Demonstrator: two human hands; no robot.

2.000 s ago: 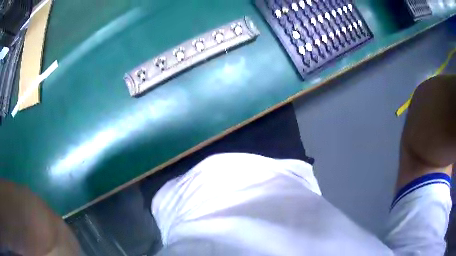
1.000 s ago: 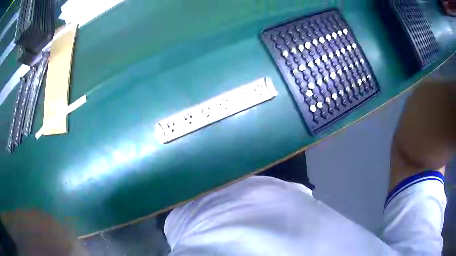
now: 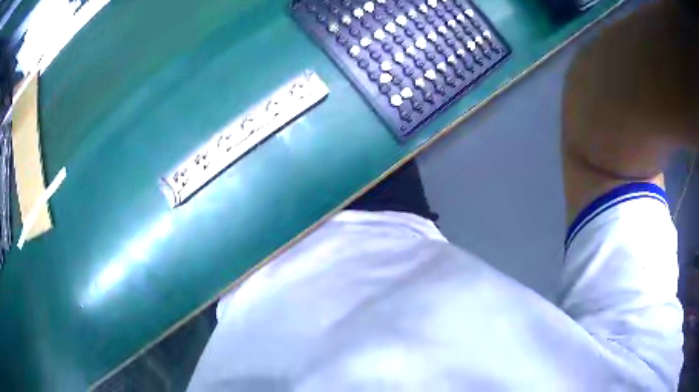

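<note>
A long bar (image 3: 244, 139) lies flat and slanted on the green bench, bright under glare, with six round seats in a row. The seats at its lower left end look darker; what sits in the others is washed out. A black component tray (image 3: 418, 65) lies to its right, with rows of round pockets, several holding whitish parts. Its far edge is cut off by the picture. Neither of my hands shows. My bare right arm, blurred, rises from a white sleeve at the right edge, and its hand cannot be made out. Nothing touches the bar or tray.
A tan strip (image 3: 31, 157) with whitish tape (image 3: 44, 207) lies at the left. Dark bars (image 3: 4, 184) are cut off at the left edge, with bright white paper (image 3: 57, 31) above. A dark object (image 3: 571, 6) sits at the top right. The bench edge (image 3: 306, 232) runs diagonally before my white shirt.
The view has shifted, so bar and tray appear farther left and higher than one second ago. The blurred skin at the lower left has left the picture. The bar and tray stay on the bench.
</note>
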